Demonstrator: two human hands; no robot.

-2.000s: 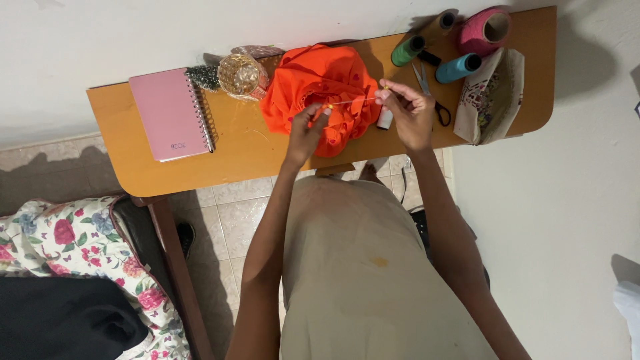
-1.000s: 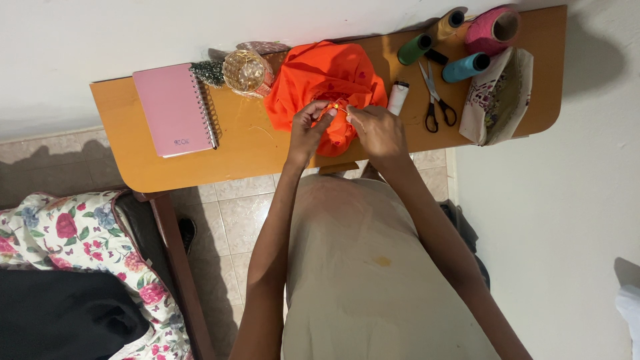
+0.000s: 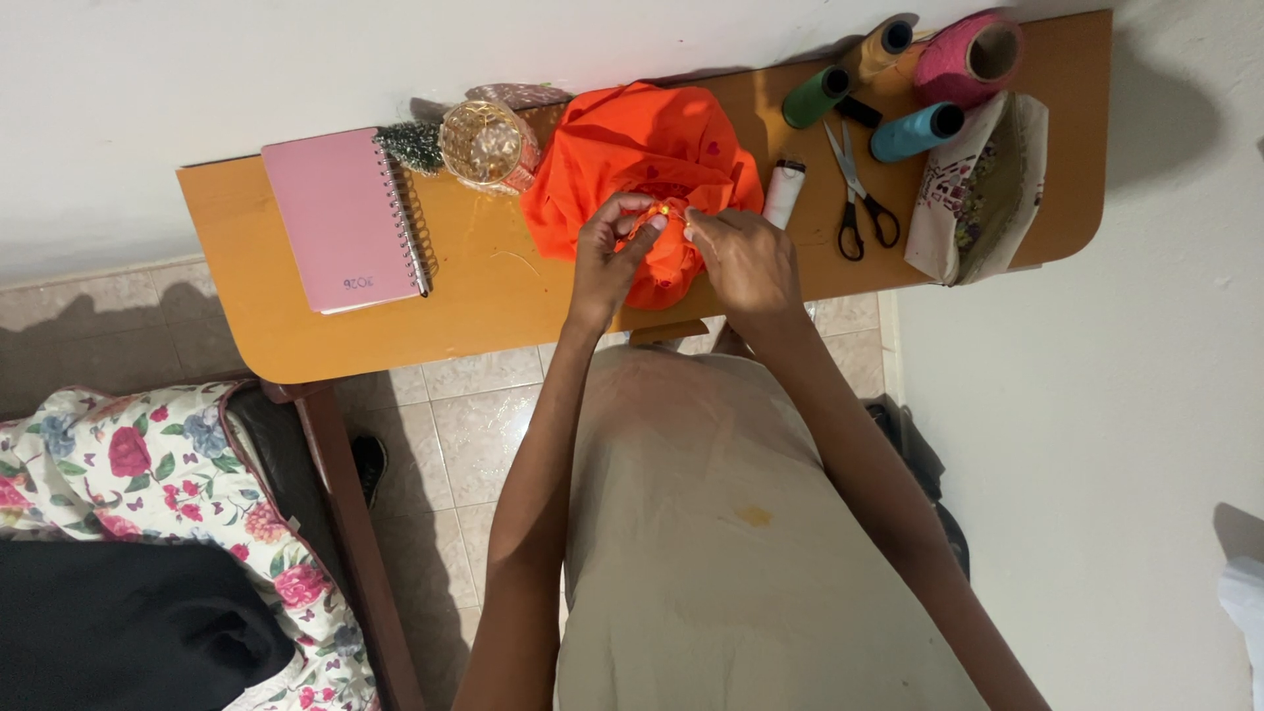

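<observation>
Bunched orange fabric (image 3: 642, 138) lies on the wooden table. At its near edge my left hand (image 3: 614, 252) pinches a gathered fold of it, where a small yellow thing shows between thumb and fingers. Close on the right, my right hand (image 3: 746, 257) has its fingertips together at the same fold; whether a needle or thread is in them cannot be made out. A spool of white thread (image 3: 785, 195) lies just right of the fabric. Beside it rest scissors with black handles (image 3: 862, 217), their blades apart.
Green (image 3: 815, 97), yellow (image 3: 879, 51), blue (image 3: 916, 132) and pink (image 3: 968, 59) thread cones stand or lie at the back right, near an unzipped fabric pouch (image 3: 1027, 188). A pink spiral notebook (image 3: 341, 217), a small artificial tree (image 3: 413, 146) and a wire-patterned cup (image 3: 486, 148) occupy the left.
Two seconds ago my right hand was raised farther right with a thread stretched between the hands. It has since come in beside my left hand at the fabric, and the scissors and white spool are less covered.
</observation>
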